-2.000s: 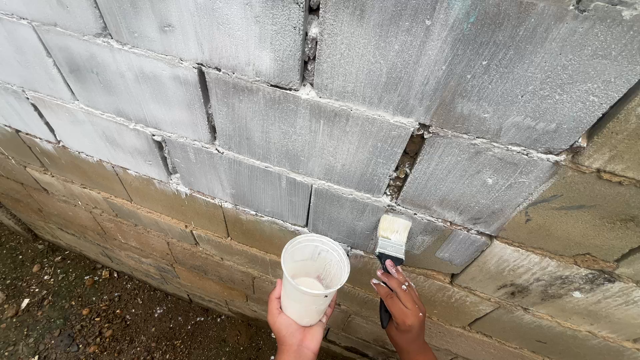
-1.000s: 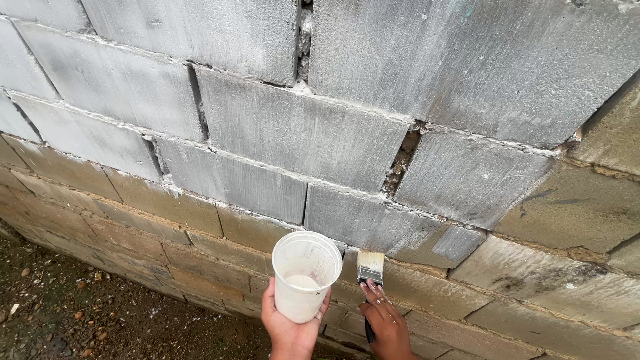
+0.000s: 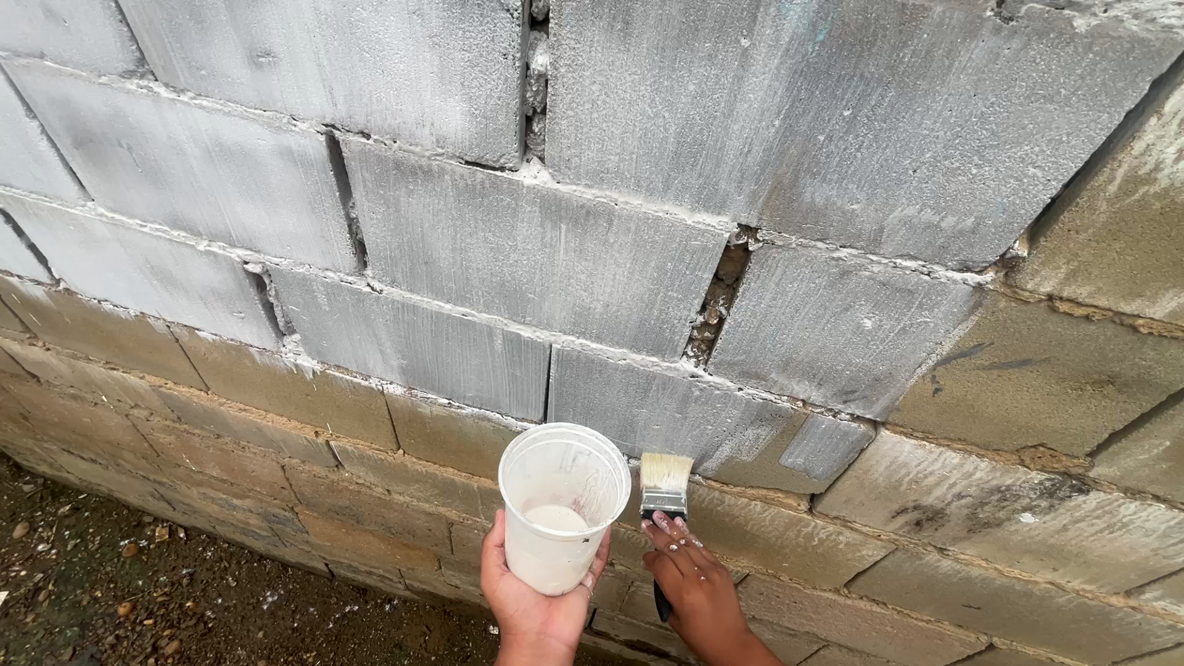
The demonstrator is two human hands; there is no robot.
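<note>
My left hand point(image 3: 541, 601) is closed around a white plastic cup point(image 3: 562, 509) from below and at its sides; a pale liquid lies in the bottom. Just to the right, my right hand point(image 3: 689, 583) grips a flat paintbrush point(image 3: 664, 486) by its dark handle, its pale bristles pointing up the wall. The bristle tips are at the lower edge of a partly coated block point(image 3: 647, 402); whether they touch it I cannot tell. The concrete block wall point(image 3: 536, 240) is greyish white across its upper part, and its lower and right blocks are bare brown. White specks dot my right fingers.
An open vertical joint point(image 3: 720, 296) with rough mortar lies above the brush, another point(image 3: 536, 79) higher up. Bare brown blocks point(image 3: 1045, 388) stand at the right. Dark soil with small stones point(image 3: 139, 573) runs along the wall's foot at the lower left.
Two seconds ago the brush was against the block face; one second ago it was lower and nearer the cup. Both hands have kept their holds.
</note>
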